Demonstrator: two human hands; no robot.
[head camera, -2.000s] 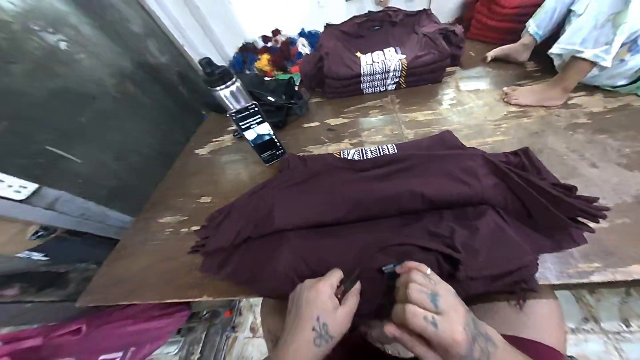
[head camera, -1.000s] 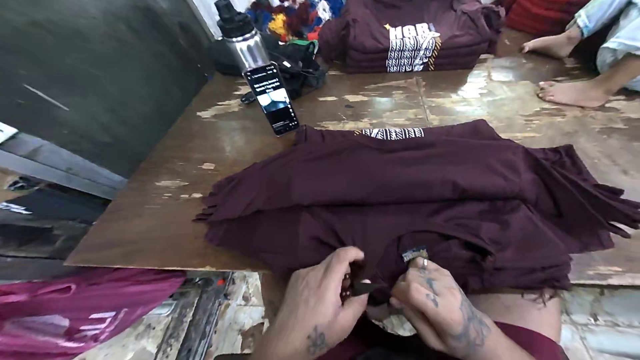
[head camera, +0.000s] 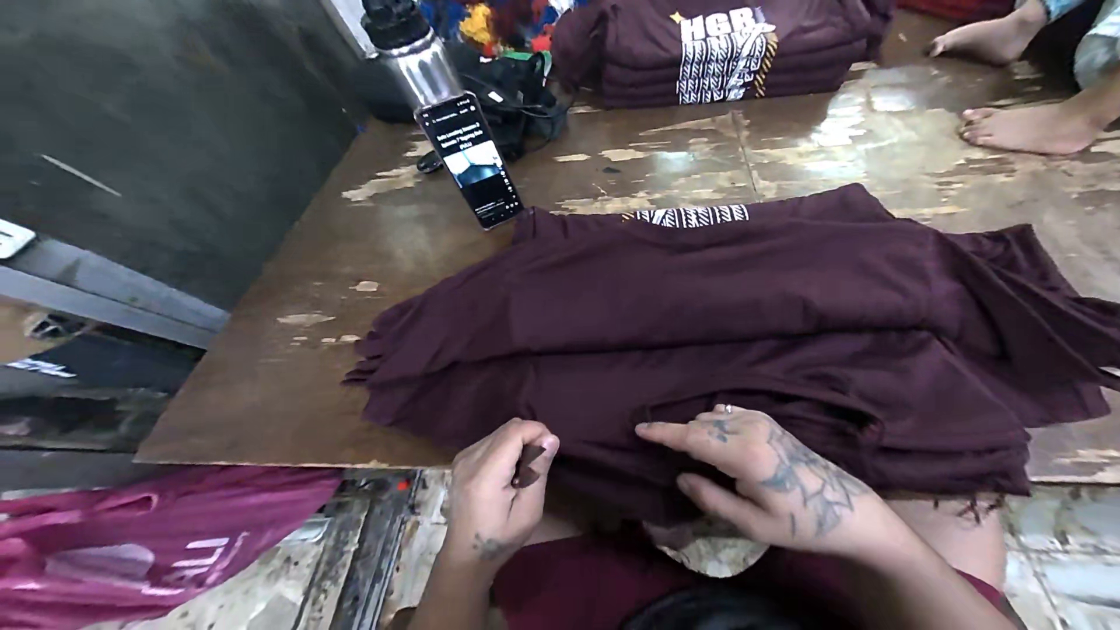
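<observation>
A pile of maroon shirts (head camera: 726, 289) lies spread over the front of the wooden table, with a neckline opening near its front edge. My left hand (head camera: 503, 477) is closed around a small dark object (head camera: 529, 465), possibly thread snips; most of it is hidden by the fingers. To the right, my right hand (head camera: 735, 464) touches the fabric at the neckline, index finger stretched out and thumb apart from it. A ring sits on one of its fingers. Part of a white patterned print (head camera: 691, 216) shows at the pile's far edge.
A lit phone (head camera: 477, 166) leans against a steel bottle (head camera: 424, 66) beyond the pile. Folded printed maroon shirts (head camera: 726, 52) are stacked at the back, near a black bag (head camera: 525, 96). Another person's bare feet (head camera: 1032, 127) rest at the back right. Pink fabric (head camera: 157, 542) hangs at lower left.
My right hand has let go of the neckline fabric and its fingers have spread. The small label seen beside it earlier no longer shows. My left hand still holds the dark object.
</observation>
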